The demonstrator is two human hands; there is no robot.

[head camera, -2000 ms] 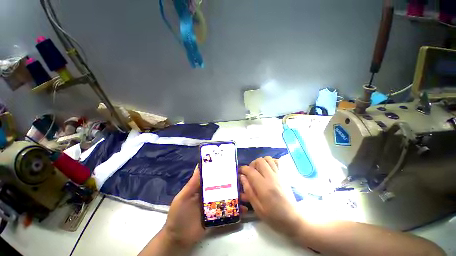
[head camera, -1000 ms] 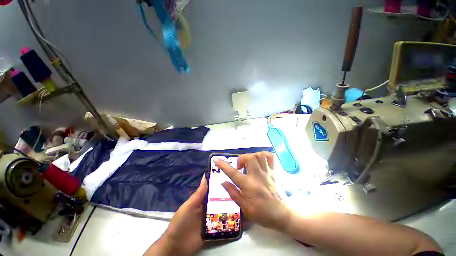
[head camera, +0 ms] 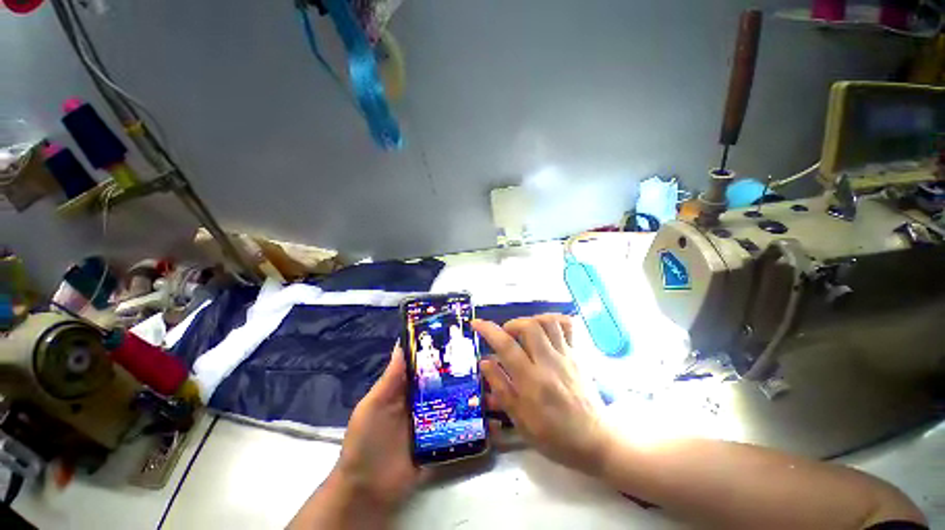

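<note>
A smartphone (head camera: 446, 378) with a lit, dark, colourful screen stands upright in front of me. My left hand (head camera: 379, 435) holds it along its left side and lower edge. My right hand (head camera: 539, 388) is at its right edge, fingers bent, index fingertip beside the upper right of the screen; whether it touches is unclear. Navy fabric panels (head camera: 301, 362) with a white band (head camera: 249, 329) lie flat behind the phone, partly hidden by it and my hands.
A large beige sewing machine (head camera: 715, 280) stands right, with a light-blue oval object (head camera: 597, 307) beside it. A smaller machine (head camera: 67, 362) and a red thread cone (head camera: 147, 360) are left. Scraps (head camera: 155, 285) pile back left. Blue strips (head camera: 371, 93) hang on the wall.
The phone screen went from a mostly white page to a dark picture with two figures. My right index finger moved off the screen's upper part to its right edge.
</note>
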